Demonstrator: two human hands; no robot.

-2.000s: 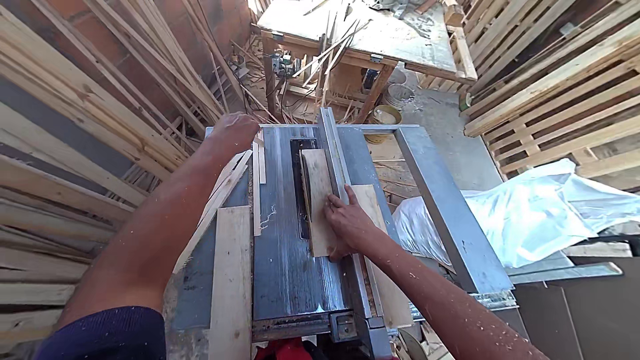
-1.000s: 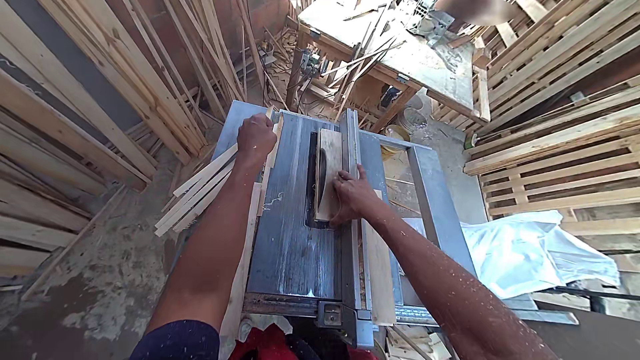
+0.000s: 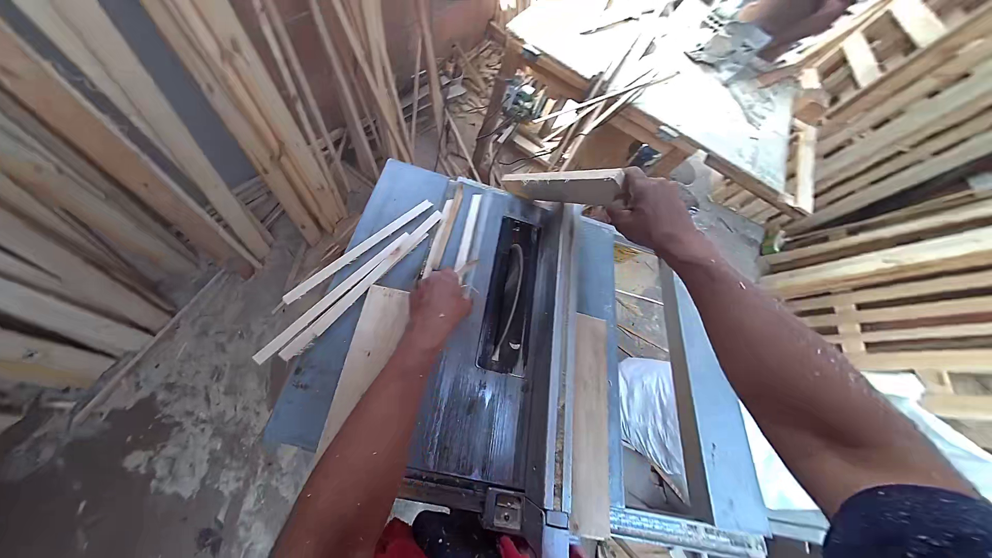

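A table saw with a metal top [image 3: 473, 418] stands before me, its blade [image 3: 511, 302] in a dark slot. My left hand [image 3: 440, 302] is left of the blade, its fingers closed at the near end of a thin wooden strip [image 3: 468, 232]; the fingertips are partly hidden. My right hand [image 3: 655, 208] grips the end of a short wooden board [image 3: 566, 186], raised over the far end of the metal rip fence [image 3: 564, 349]. Several cut strips [image 3: 356, 283] lie at the left. One flat board [image 3: 364, 349] lies under my left forearm, another [image 3: 590, 426] right of the fence.
Long planks [image 3: 256, 116] lean at the left. A worktable [image 3: 697, 101] holding thin offcuts stands beyond the saw, with part of a person at its far side. Slatted wood stacks [image 3: 891, 263] stand at the right. Silvery sheeting [image 3: 651, 403] lies below the saw's side frame.
My right hand has moved from beside the blade to the far end of the fence, lifting the board. My left hand has come back toward me from the table's far left edge.
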